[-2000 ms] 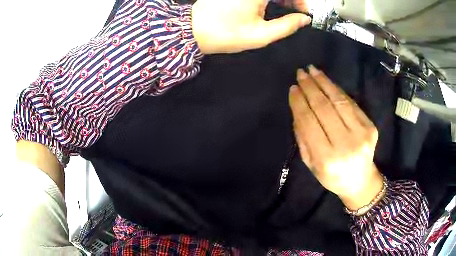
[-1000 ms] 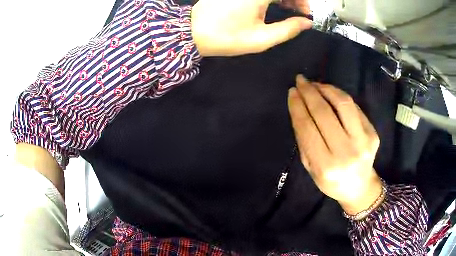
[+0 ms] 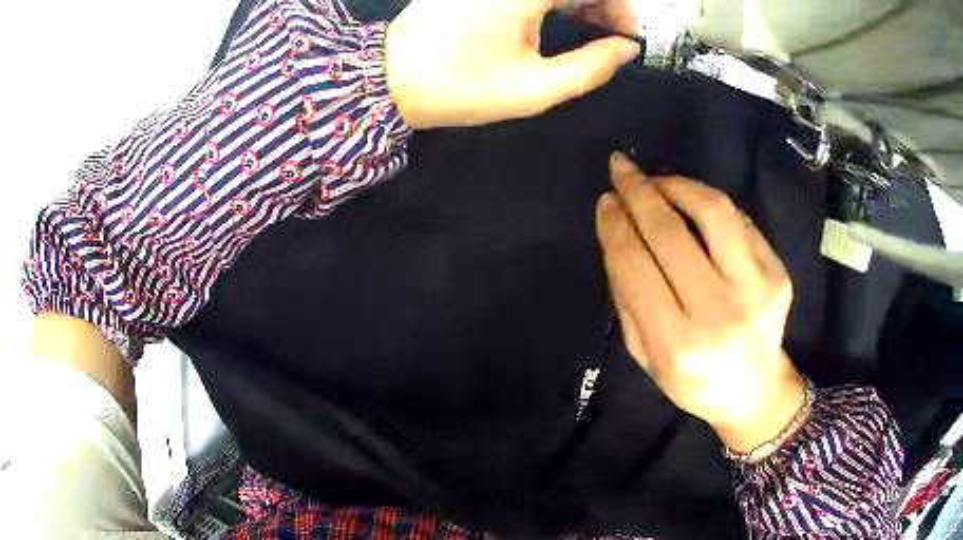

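A large black cloth [image 3: 422, 285] covers the table and hangs over my lap. My left hand [image 3: 496, 63] lies at the top on the cloth, its thumb beside the needle area [image 3: 667, 42]; its other fingers are partly cut off by the top edge. My right hand [image 3: 697, 295] rests on the cloth with bent fingers, fingertips below the needle area. Whether its fingertips pinch cloth is hard to tell. A small silver zipper slider [image 3: 587, 388] lies on a thin dark line left of my right palm.
The pale sewing machine head [image 3: 845, 53] fills the upper right, with metal parts along its lower edge. A whitish ribbed block [image 3: 846, 245] is right of my right hand. A checked apron [image 3: 348, 522] shows at the bottom. Pale-clothed leg at left [image 3: 74, 454].
The fingers of my right hand have bent and drawn closer together. My left hand and the slider have shifted slightly left in view.
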